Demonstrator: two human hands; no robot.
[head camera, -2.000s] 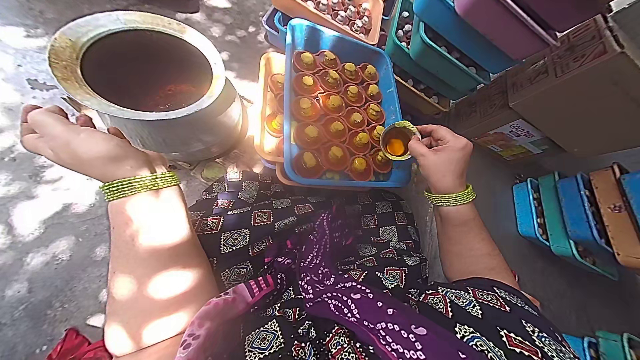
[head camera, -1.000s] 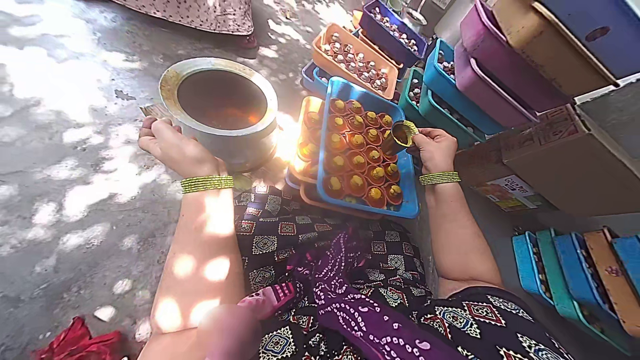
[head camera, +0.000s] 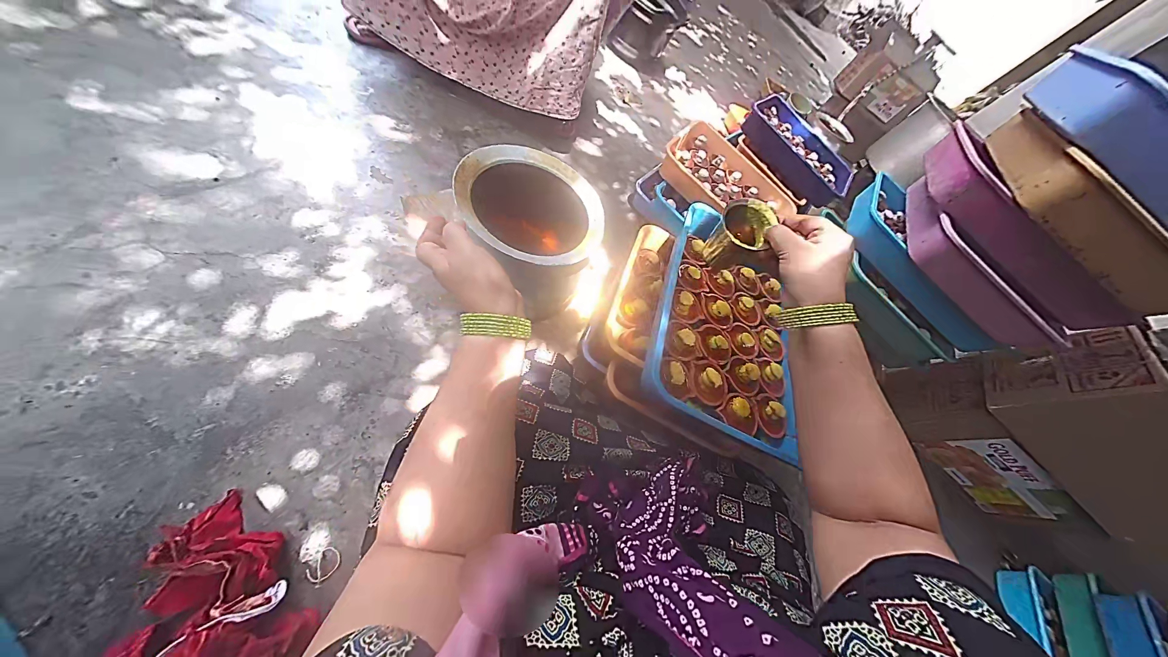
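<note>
My right hand (head camera: 814, 255) grips a small cup (head camera: 750, 224) by its rim, with some liquid in it, over the far end of a blue plastic tray (head camera: 653, 365). Rows of small reddish-brown cups (head camera: 717, 345), each with a yellow piece in it, fill that tray. My left hand (head camera: 467, 269), fingers curled, is at the left side of a round metal pot (head camera: 591, 219) of dark liquid. A blurred light brown piece (head camera: 424, 205) shows by its fingers; whether they hold it or the pot is unclear.
An orange tray (head camera: 641, 239) lies beside and partly under the blue one. Beyond are bins of small pale-topped items (head camera: 716, 169), with stacked plastic bins (head camera: 990, 246) and cardboard boxes (head camera: 1077, 411) at right. Red cloth (head camera: 219, 566) lies at lower left. A person's patterned garment (head camera: 511, 46) shows at the top.
My right hand has carried the cup from the tray's right edge to above its far end. My left hand, open two seconds ago, has curled its fingers beside the pot. The view has shifted.
</note>
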